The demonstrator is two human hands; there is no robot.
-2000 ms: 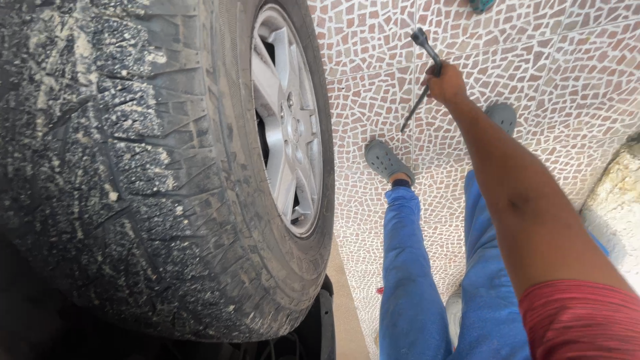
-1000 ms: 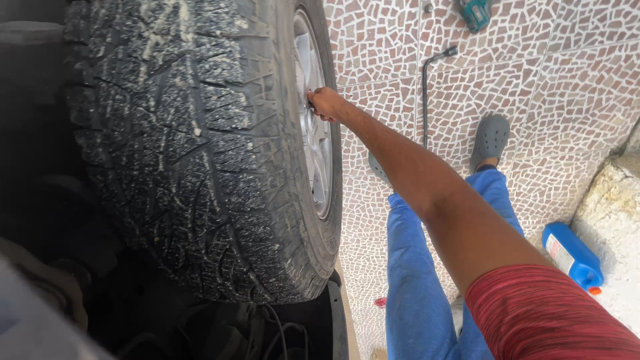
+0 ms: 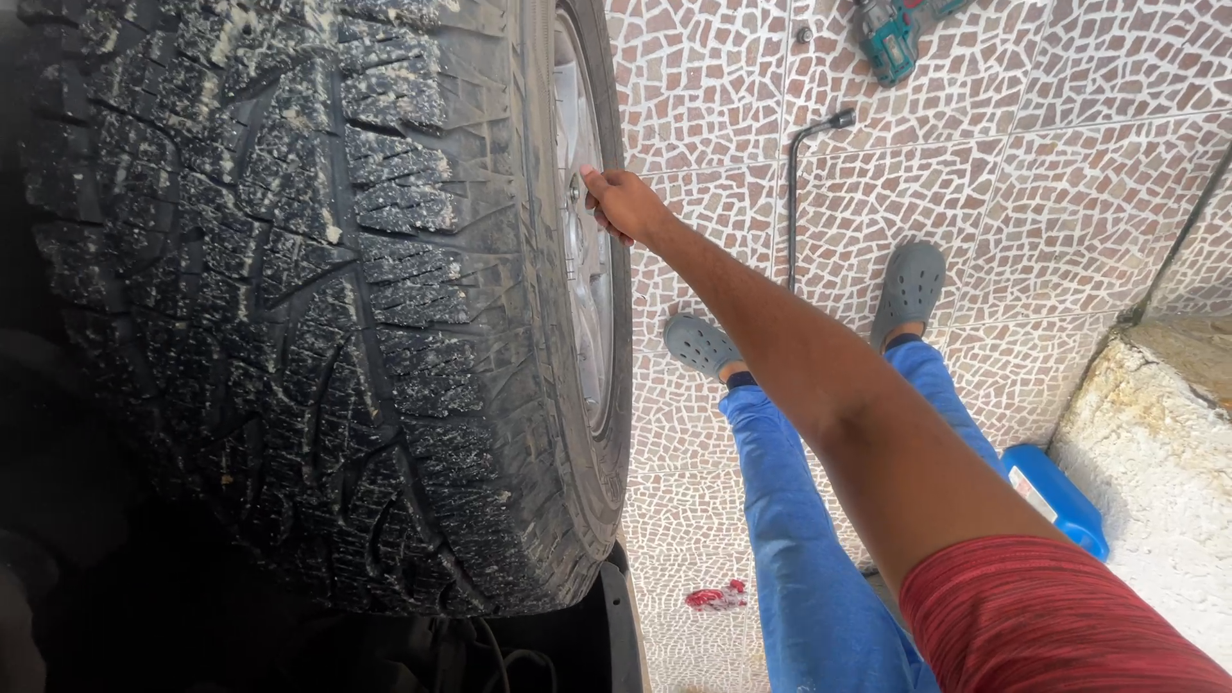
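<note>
My right hand [image 3: 621, 204] reaches in from the lower right, its fingers bent at the face of the silver alloy wheel [image 3: 589, 318]. The fingertips are beside a lug nut [image 3: 575, 188] near the hub; whether they grip it is not clear. The large tire [image 3: 385, 318], with pale dried dirt on its tread, fills the left half of the view. An L-shaped lug wrench [image 3: 793, 192] lies on the tiled floor to the right of the wheel. My left hand is not in view.
A teal impact driver [image 3: 890, 43] and a small metal nut [image 3: 803, 35] lie on the floor at the top. A blue bottle [image 3: 1059, 500] is beside the rough white stone block [image 3: 1145, 472] at right. A red and white scrap [image 3: 717, 596] lies near my legs.
My right hand held the lug wrench two seconds ago; the wrench now lies on the floor. The hand has moved left to the wheel and remains there.
</note>
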